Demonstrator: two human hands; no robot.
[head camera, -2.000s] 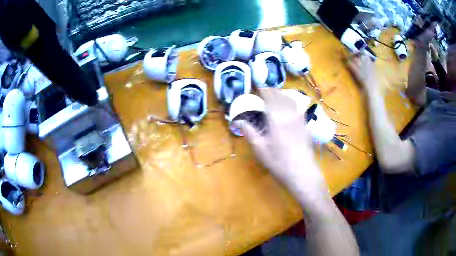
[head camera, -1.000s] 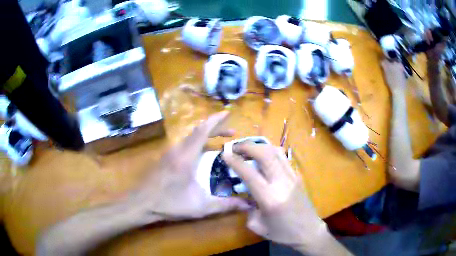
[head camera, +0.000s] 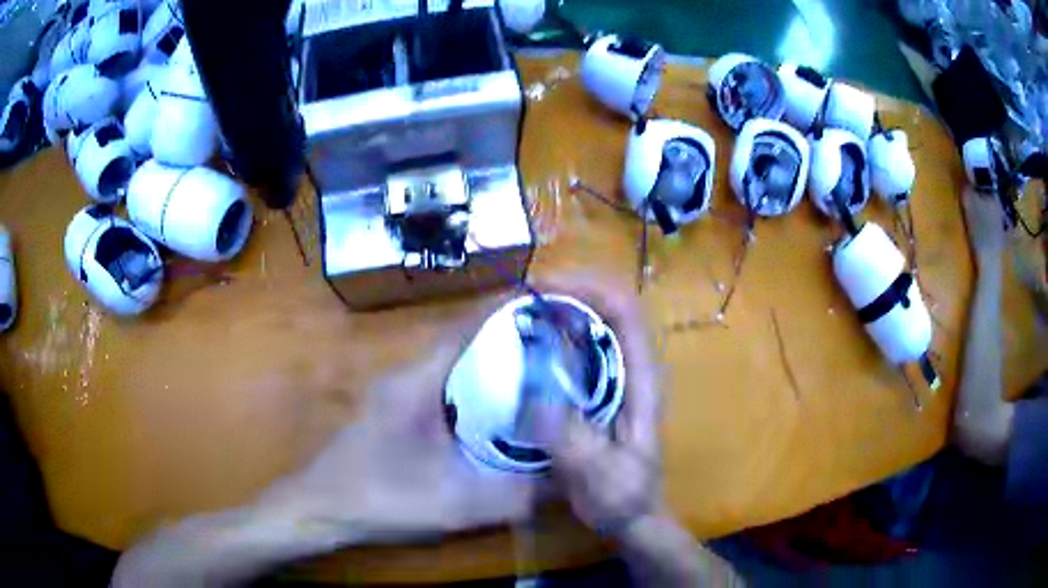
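A white camera housing (head camera: 488, 385) with a dark open face is held between my two hands just in front of the screw feeder, near the front of the table. Its opening faces up and to the right. My left hand (head camera: 397, 442) is blurred and lies against the housing's left and lower side. My right hand (head camera: 609, 465) is blurred too, at the housing's lower right, with fingers along its rim. Parts inside the opening are too blurred to name.
The screw feeder (head camera: 425, 161) stands behind the housing. The black electric screwdriver (head camera: 247, 103) hangs left of it. White housings (head camera: 190, 209) are piled at left. Open camera heads (head camera: 669, 172) with wires stand at back right. A joined unit (head camera: 883, 293) lies at right, near a coworker's arm (head camera: 983, 322).
My view has turned left, so the feeder sits nearer the middle. Two seconds ago my right hand was among the heads at right; now both hands hold the housing, its opening turned up.
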